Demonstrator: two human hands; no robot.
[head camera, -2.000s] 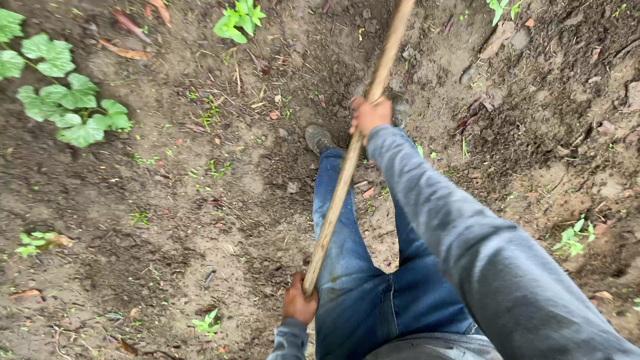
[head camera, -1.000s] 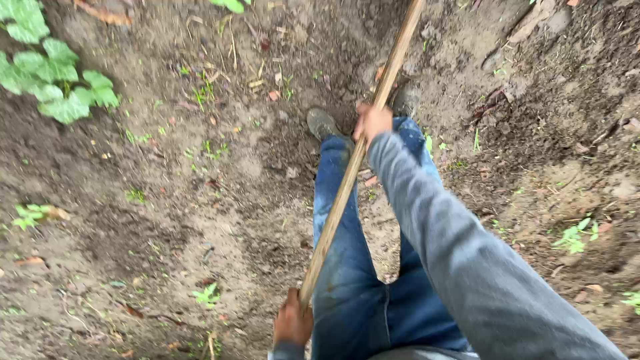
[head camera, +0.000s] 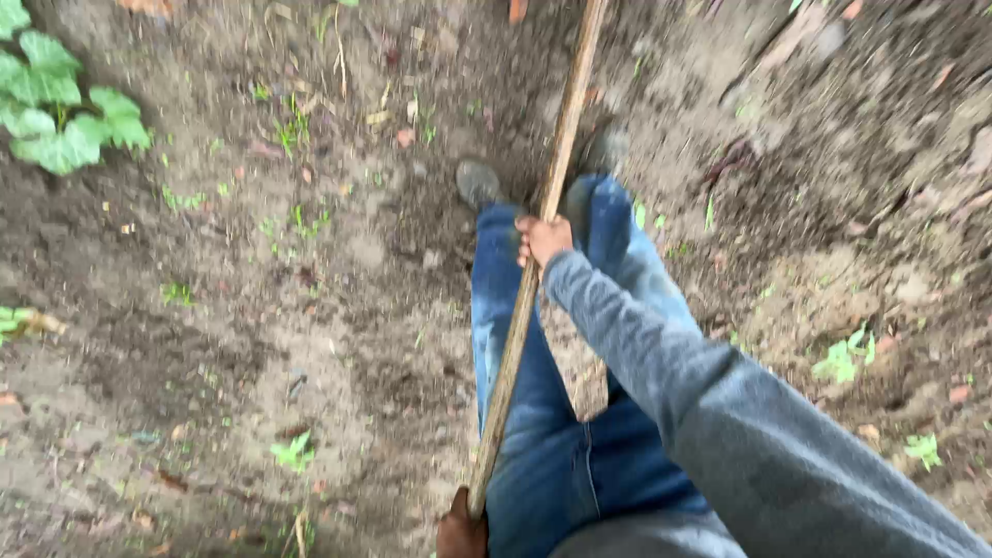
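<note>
A long wooden handle slants across the front of my jeans, from bottom centre up past the top edge, where its far end is out of frame. My right hand is closed around the handle at about mid-view, its grey sleeve reaching in from the lower right. Low down, near the handle's lower end, my left hand grips it and is partly cut off by the bottom edge. Whatever tool head the handle may carry is not visible.
Bare soil with small weeds surrounds my legs. A broad-leaved green plant grows at the upper left. My shoe rests on the soil left of the handle. A small seedling stands at the right, and another at the lower left.
Both hands have stayed on the handle, which now stands somewhat steeper in view. My hands sit lower in the picture than two seconds ago.
</note>
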